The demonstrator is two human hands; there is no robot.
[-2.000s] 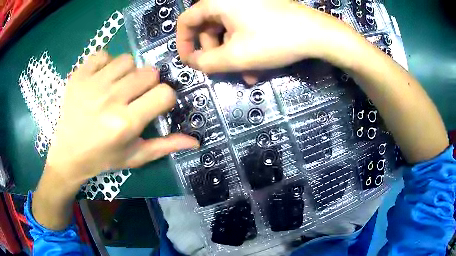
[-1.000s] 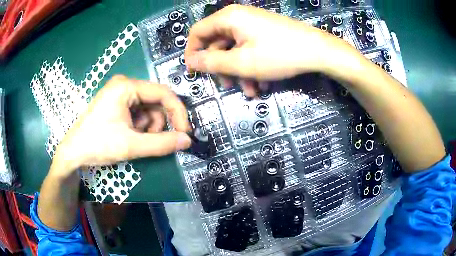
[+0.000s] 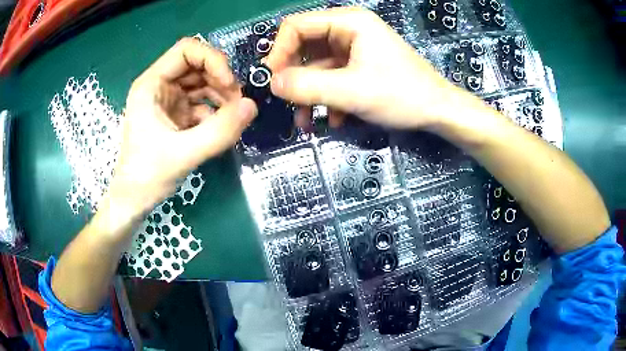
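A clear blister tray (image 3: pixel 449 274) lies under my hands, its pockets holding black lens covers with silver rings, such as a cover in a near pocket (image 3: pixel 378 250). My left hand (image 3: pixel 182 116) is over the tray's left edge, thumb and fingers pinched at a black lens cover (image 3: pixel 260 77) with a bright ring. My right hand (image 3: pixel 364 72) is just right of it, its thumb and index tips close together beside the ring. Whether they hold a tiny piece or touch the cover cannot be told. The far-left pockets are partly hidden below both hands.
White perforated strips (image 3: pixel 89 147) lie fanned on the dark green bench (image 3: pixel 219 236) at left, partly under my left forearm. Red-orange edges (image 3: pixel 20 31) show at upper left. A long pale block (image 3: pixel 6 175) is at the far left edge. The tray overhangs the bench's near edge.
My left hand has moved up from a left pocket with a black cover to my right fingertips. That pocket now shows no black cover. My right hand has stayed nearly in place.
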